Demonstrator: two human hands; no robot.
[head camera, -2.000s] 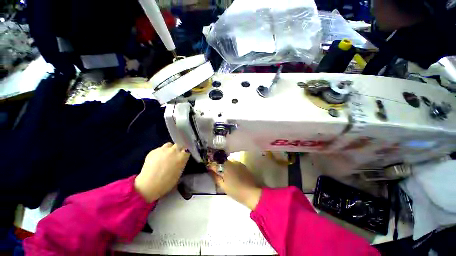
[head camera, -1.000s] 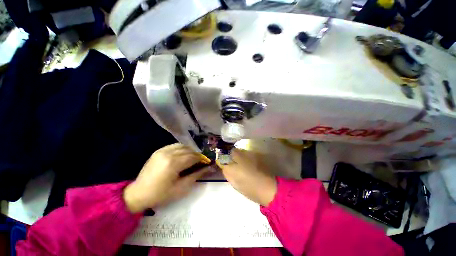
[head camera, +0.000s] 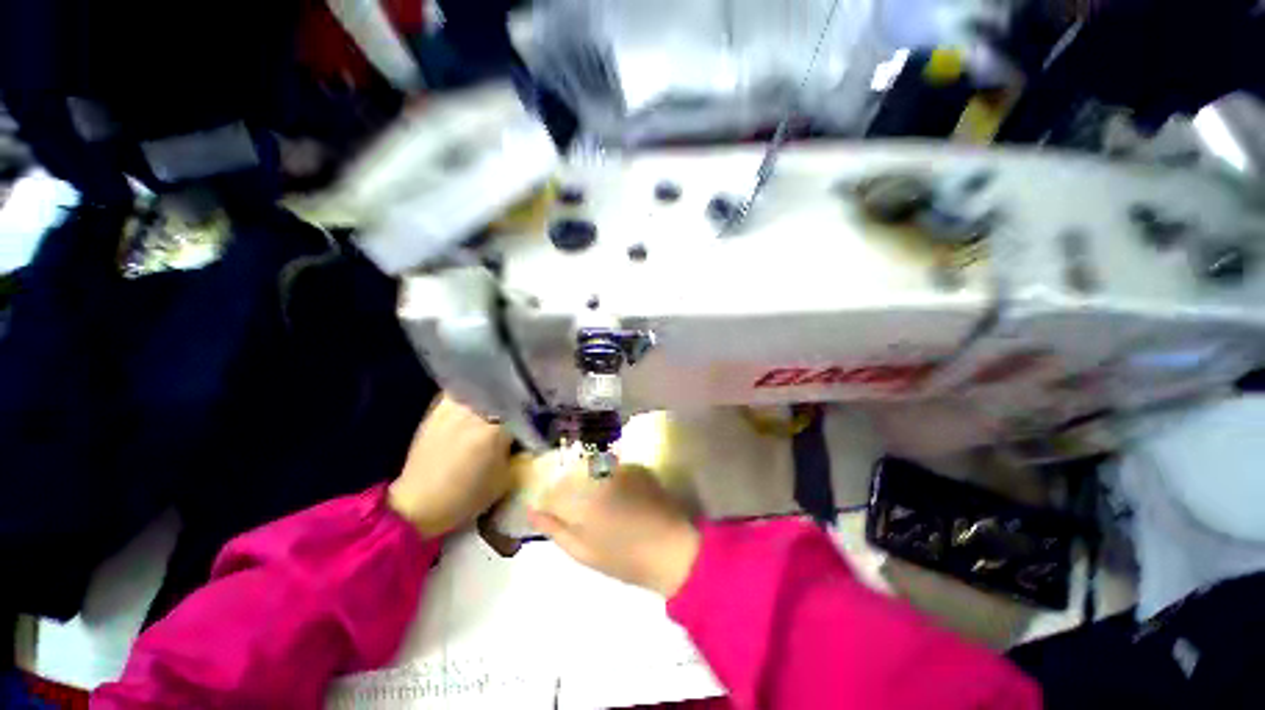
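Note:
The white sewing machine (head camera: 832, 333) spans the middle and right, blurred. My left hand (head camera: 454, 468) lies just left of the needle area, under the machine head's left end, fingers bent. My right hand (head camera: 617, 519) is just right of it, below the ribbed tension knob (head camera: 599, 388), fingers pointing left near my left hand. A small dark strip or cloth edge (head camera: 500, 537) shows between and below the hands. What the fingertips hold is hidden and blurred. Dark cloth (head camera: 278, 402) is piled left of the machine and reaches toward my left hand.
A shiny black case or phone (head camera: 968, 534) lies under the arm at right. A dark strip (head camera: 812, 465) hangs by the arm. Pale cloth or paper (head camera: 1200, 506) is at far right. Ruler markings (head camera: 430, 685) run along the table's front edge. A clear-white plastic bag (head camera: 694, 56) is behind.
The view has shifted, so the machine looks smaller than one second ago. My right hand has moved left and toward me, from beside the needle area to below it. My left hand is now more upright.

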